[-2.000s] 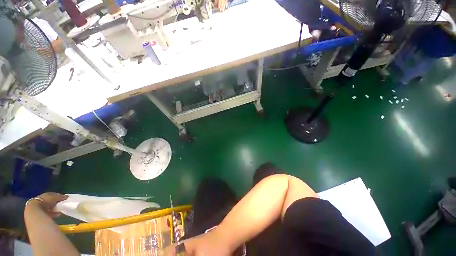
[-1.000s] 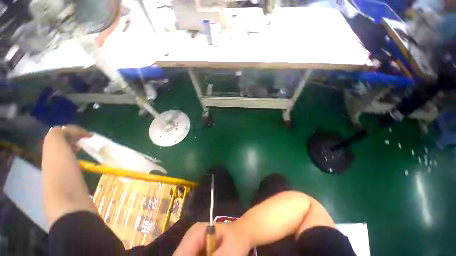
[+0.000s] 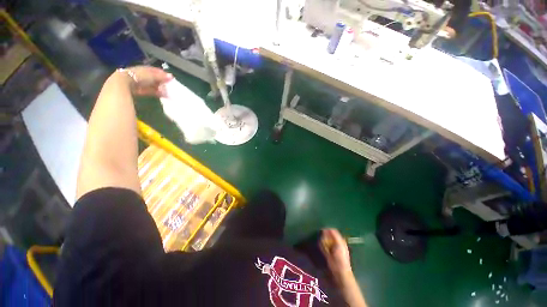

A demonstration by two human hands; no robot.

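My left hand (image 3: 150,82) is stretched out at the upper left, closed on one end of a white cloth piece (image 3: 187,114). The cloth hangs limp from it, beyond the yellow rail and beside the pale fan base. My right hand (image 3: 334,247) is a fist low at the centre right, near my knee. A short, blurred tan-and-pale end of the pointed tool (image 3: 355,240) sticks out to its right; the rest of the tool is hidden or too blurred to tell.
A trolley with a yellow rail (image 3: 195,171) and slatted bed stands beside my legs. A pale round fan base (image 3: 239,126) and a black one (image 3: 400,234) stand on green floor. A white sewing table (image 3: 384,84) crosses the top right. A white board (image 3: 55,135) is at left.
The view has swung left. My left hand and the cloth appear higher and further right. My right hand has moved from the bottom centre to the right, and the tool's thin rod no longer points up.
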